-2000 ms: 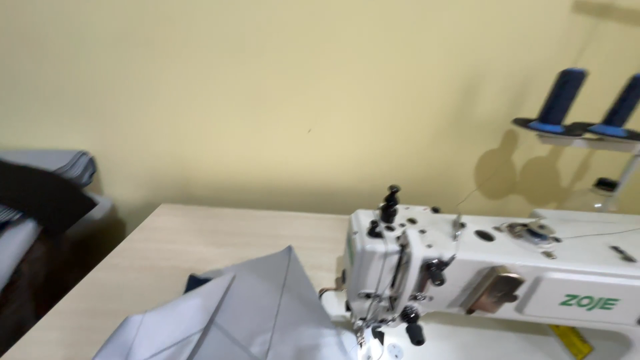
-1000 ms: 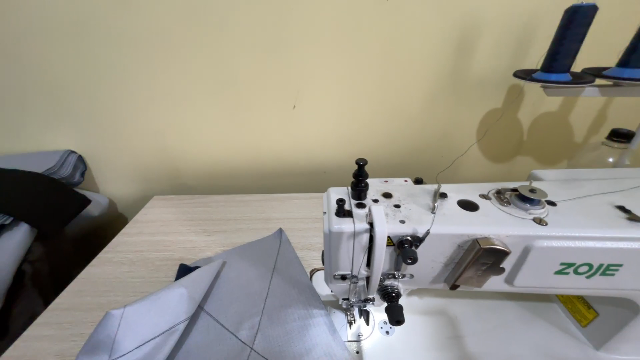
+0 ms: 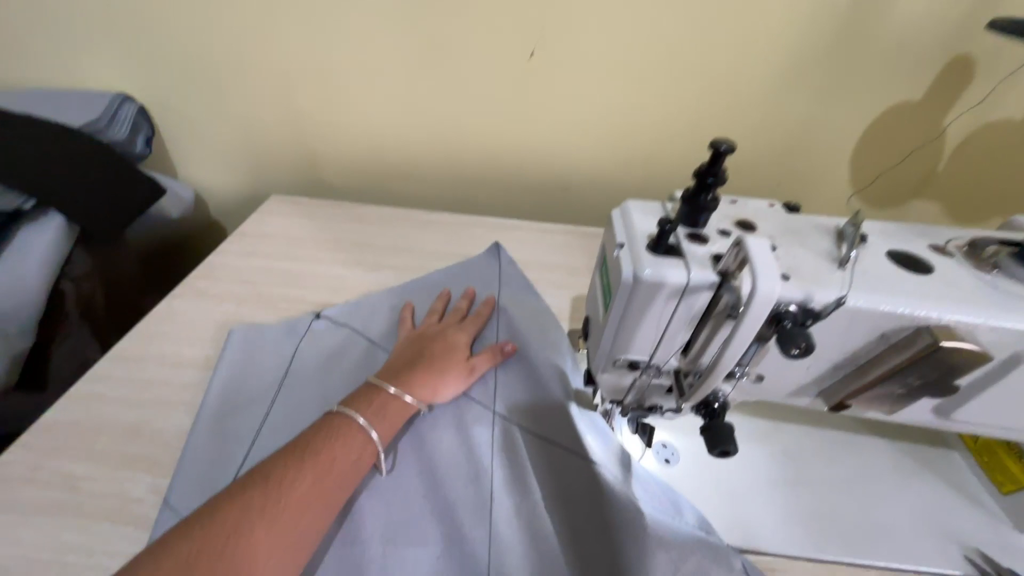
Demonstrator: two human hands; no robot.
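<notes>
My left hand (image 3: 448,348), with two bangles at the wrist, lies palm down with fingers spread on a grey fabric piece (image 3: 432,496) marked with dark lines. The fabric is spread over the light wood table (image 3: 344,232), and its right edge reaches the needle area of a white ZOJE sewing machine (image 3: 928,280). Whether the fabric lies under the presser foot (image 3: 640,428) I cannot tell. My right hand is out of view.
Folded grey fabric (image 3: 72,108) and a black cloth (image 3: 72,172) are piled left of the table. A yellow label (image 3: 996,460) is beneath the machine arm. Part of a dark metal tool (image 3: 988,562) shows at the lower right. The wall stands behind the table.
My left hand has come into view and rests on the fabric. The fabric, folded over at its left part before, now lies more spread out across the table.
</notes>
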